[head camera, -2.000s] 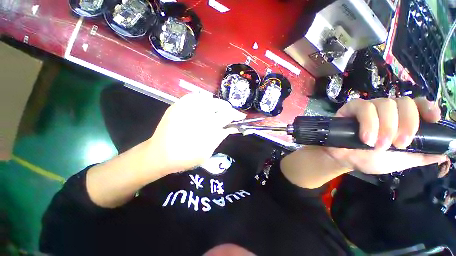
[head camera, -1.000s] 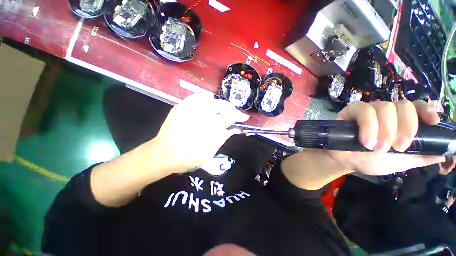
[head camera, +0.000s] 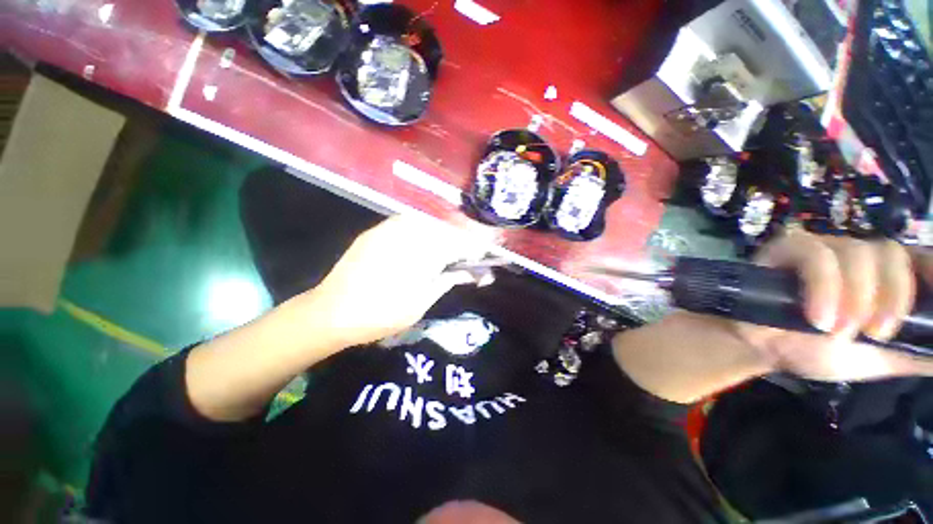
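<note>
My left hand (head camera: 394, 276) is near the bench's front edge, its fingertips pinched on a small thin grey metal piece (head camera: 473, 267), too blurred to name. My right hand (head camera: 839, 297) is wrapped around a black electric screwdriver (head camera: 731, 290), held level. Its thin bit (head camera: 624, 273) points left and is blurred, apart from my left hand. A round black housing (head camera: 514, 184) with a pale circuit board lies on the red bench, just beyond my hands. A second housing (head camera: 583, 201) touches its right side, with orange wires at its rim.
More round housings (head camera: 386, 77) lie at the upper left of the red bench (head camera: 297, 128). A white-grey screw feeder (head camera: 731, 77) stands upper right, with several housings (head camera: 757, 213) before it. A black tray (head camera: 900, 72) lies beyond. A brown carton (head camera: 61, 184) is at the left.
The screwdriver and my right hand have moved right, and the bit has come away from my left fingertips. The bench scene has shifted slightly right in view.
</note>
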